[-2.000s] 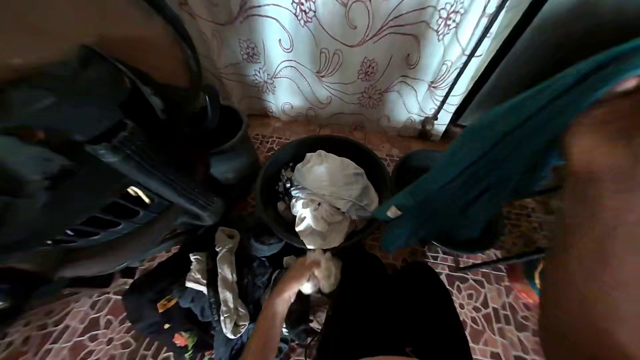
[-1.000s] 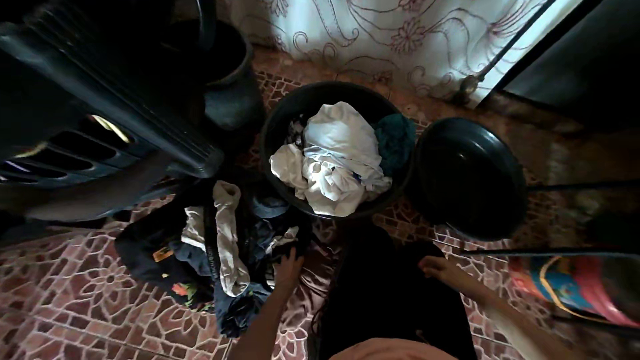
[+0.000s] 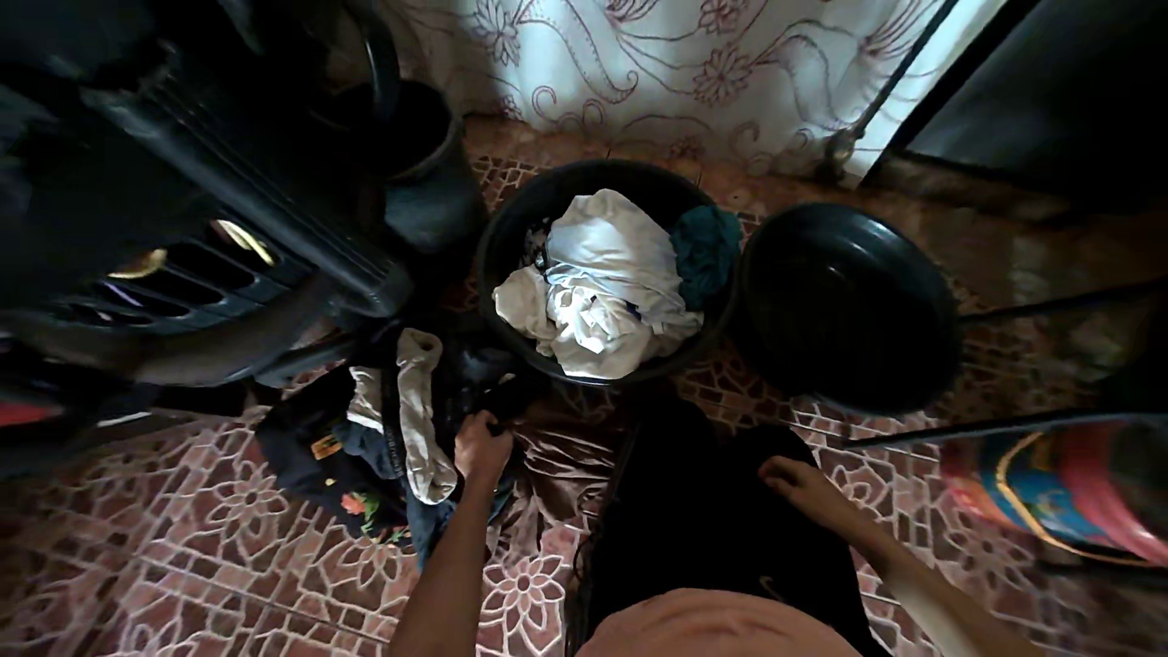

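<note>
A heap of dark clothes [image 3: 310, 456] lies on the floor at the left, with a long off-white sock [image 3: 419, 420] on top. My left hand [image 3: 484, 447] is closed on a dark garment at the heap's right side, beside a brown cloth [image 3: 570, 456]. Above the heap stands a round black tub [image 3: 488, 265] that holds white clothes [image 3: 611, 283] and, at its right side, a dark teal cloth [image 3: 704, 255]. My right hand [image 3: 798, 488] rests by my dark-clad knee, and I see nothing in it.
An empty black basin [image 3: 849, 310] sits right of the tub. A dark bucket [image 3: 429, 182] stands behind at the left, near a large dark plastic object [image 3: 246, 182]. At the right are a colourful container [image 3: 1049, 488] and thin dark bars. A patterned curtain [image 3: 675, 73] hangs behind.
The teal cloth, held up at the right two seconds ago, now lies in the tub. My right hand has come down to my knee. The white cloth is gone from my left hand, which now grips a dark garment.
</note>
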